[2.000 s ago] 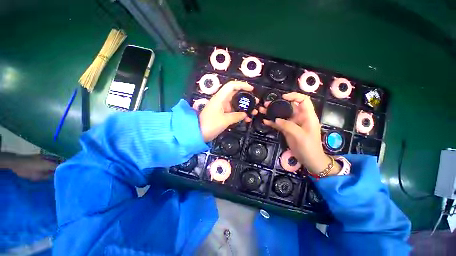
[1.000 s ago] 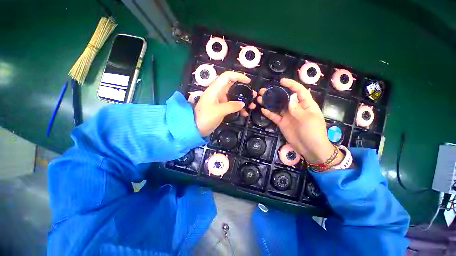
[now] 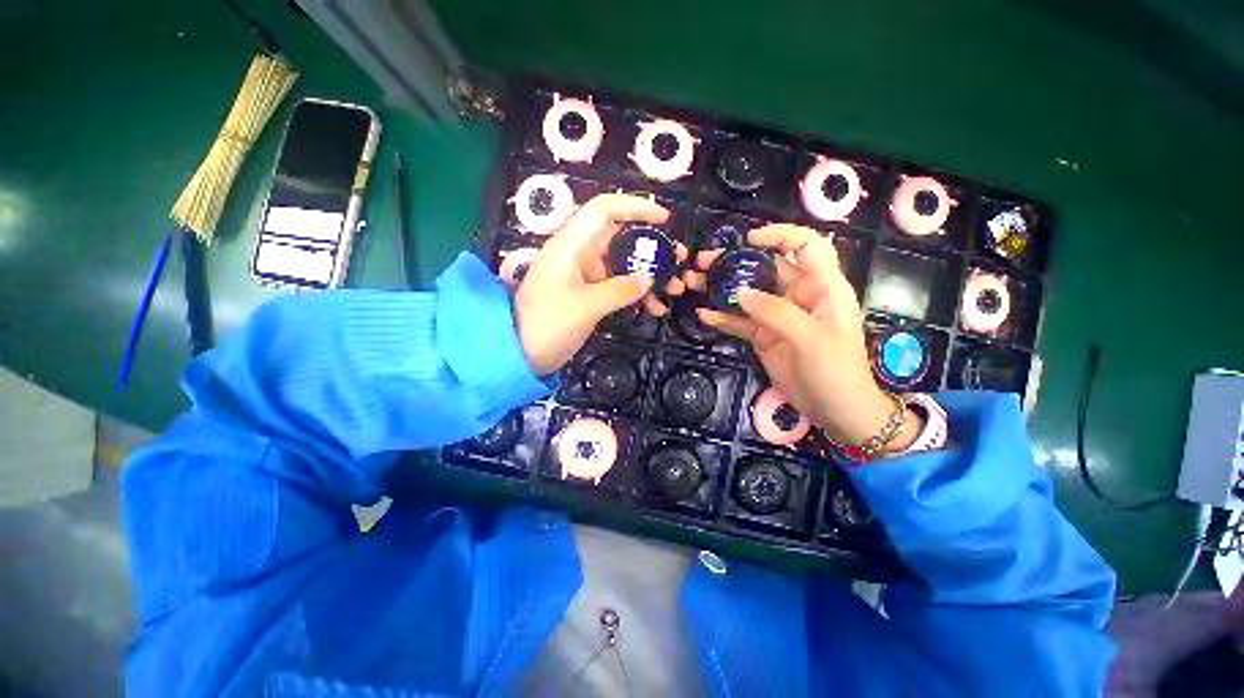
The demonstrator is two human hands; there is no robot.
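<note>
My left hand (image 3: pixel 580 280) holds a round black smartwatch (image 3: pixel 641 254) by its rim, face up, with white lit marks on its screen. My right hand (image 3: pixel 805 321) holds a second black smartwatch (image 3: pixel 741 277) close beside it, face up, with small lit text; my right thumb lies over its lower edge. Both are held above the large black component tray (image 3: pixel 655 516). Pockets of the tray hold pink smartwatches (image 3: pixel 834 190) with dark centres and black watch units (image 3: pixel 688 396). One unit with a bright blue disc (image 3: pixel 900 357) lies right of my right hand.
Left of the tray are a smartphone (image 3: pixel 317 191), a tan stick bundle (image 3: pixel 235 147), a blue pen (image 3: pixel 143 311) and a thin dark rod (image 3: pixel 401 218). A yellow-gold item (image 3: pixel 1010 229) sits in the tray's corner pocket. A dark cable (image 3: pixel 1091 436) and white box (image 3: pixel 1211 436) lie right.
The right-hand watch has gone from a dark screen to small lit text, and my right thumb has moved onto its lower edge. White marks show more brightly on the left one. The view has shifted slightly.
</note>
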